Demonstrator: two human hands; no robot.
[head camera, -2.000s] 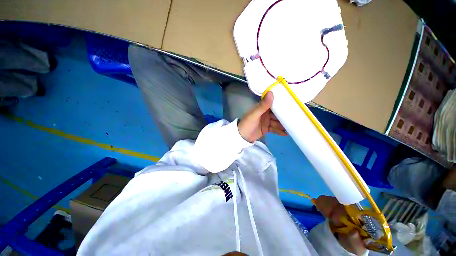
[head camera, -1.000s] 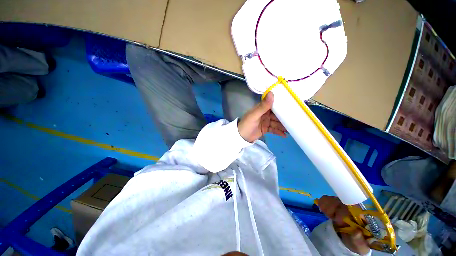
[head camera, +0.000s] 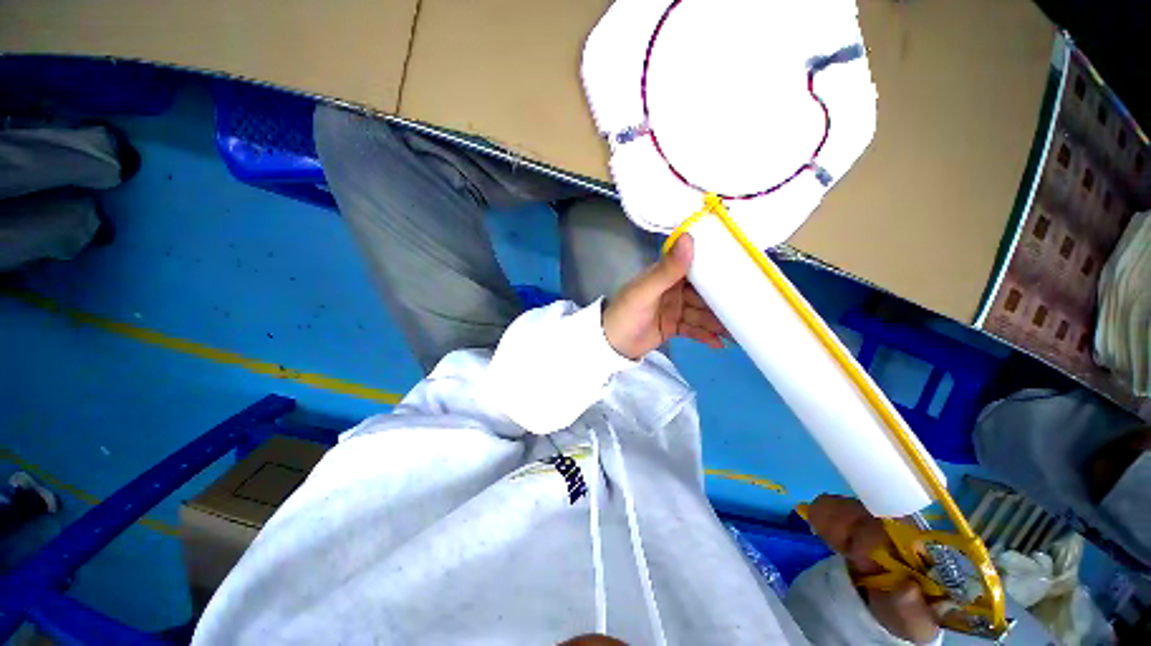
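Observation:
The caulking gun (head camera: 808, 366), with a yellow frame and a white cartridge, lies slantwise from lower right to the white panel (head camera: 745, 101). My left hand (head camera: 659, 305) holds the gun's front end, thumb on the cartridge. My right hand (head camera: 873, 568) is closed round the yellow handle and trigger at the rear. The many-sided panel lies on the cardboard-covered bench with a dark-red wire loop (head camera: 649, 78) and grey tabs (head camera: 836, 58) on it. The gun's front ring overlaps the panel's near edge. The nozzle tip cannot be made out against the white panel.
The cardboard bench (head camera: 505, 76) runs across the top, with a brown-red patterned mat (head camera: 1073, 227) at right. Blue stools (head camera: 271, 139) stand under it. A blue rack (head camera: 139, 505) with a carton (head camera: 253, 499) is at lower left. Other people's legs and a sleeve show at left and right.
The panel has shifted very slightly up and left in view. The gun's rear and my right hand have shifted slightly right. Both hands keep their hold.

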